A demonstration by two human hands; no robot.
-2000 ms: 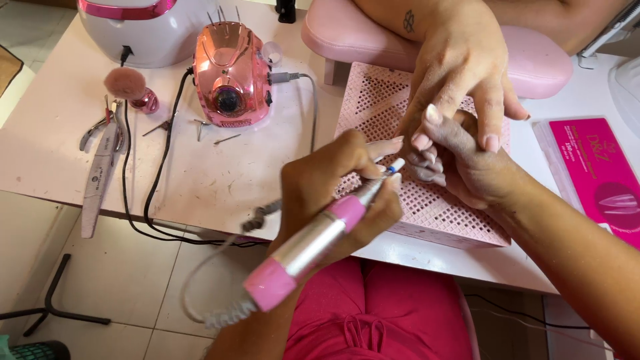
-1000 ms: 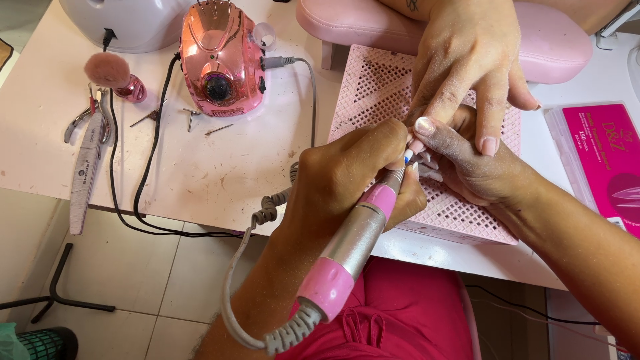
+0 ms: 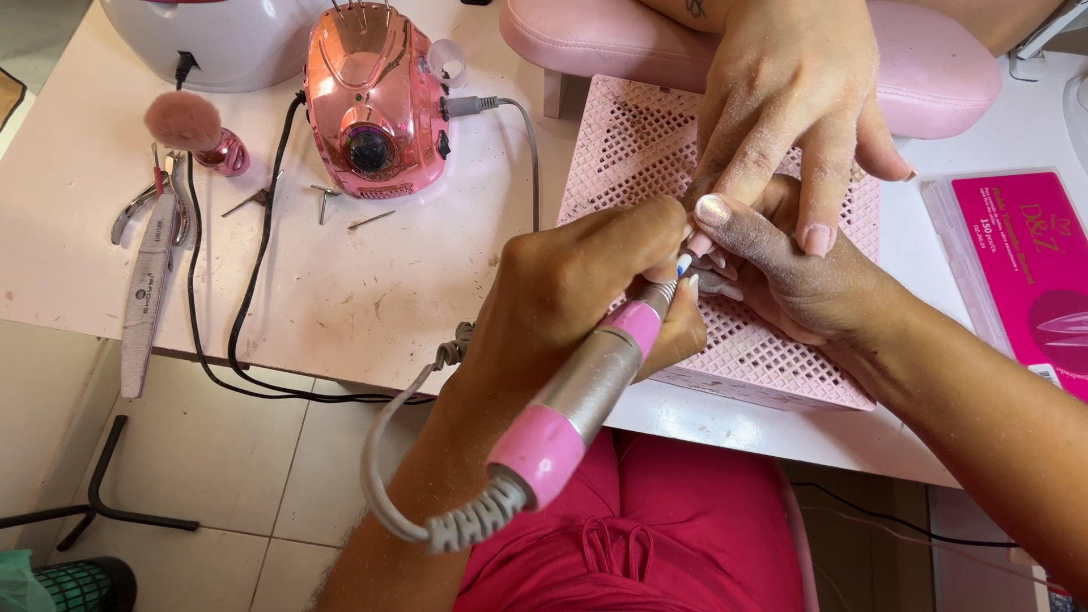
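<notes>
My right hand point(image 3: 586, 280) grips a pink and silver electric nail drill handpiece point(image 3: 586, 391), its blue and white bit point(image 3: 682, 265) at a fingertip of another person's hand point(image 3: 786, 110). From the right, my left hand point(image 3: 790, 255) holds that person's finger between thumb and fingers; dust coats my thumb. Both hands are over a pink perforated dust collector point(image 3: 629, 153). The handpiece's grey coiled cord point(image 3: 476, 518) loops down at its rear end. A shiny rose-coloured drill control unit point(image 3: 374, 110) stands on the white table at the left.
Nail file point(image 3: 146, 297), cuticle nippers point(image 3: 127, 217), a pink brush point(image 3: 191, 127) and loose drill bits point(image 3: 323, 202) lie at the left. Black cables point(image 3: 246, 306) hang over the table edge. A pink armrest point(image 3: 612, 42) is at the back; a nail tip box point(image 3: 1020, 255) is at the right.
The handpiece's rear end swung right between two seconds and one second ago. Its bit has moved in closer to the fingertip, while my left hand keeps its hold on the finger.
</notes>
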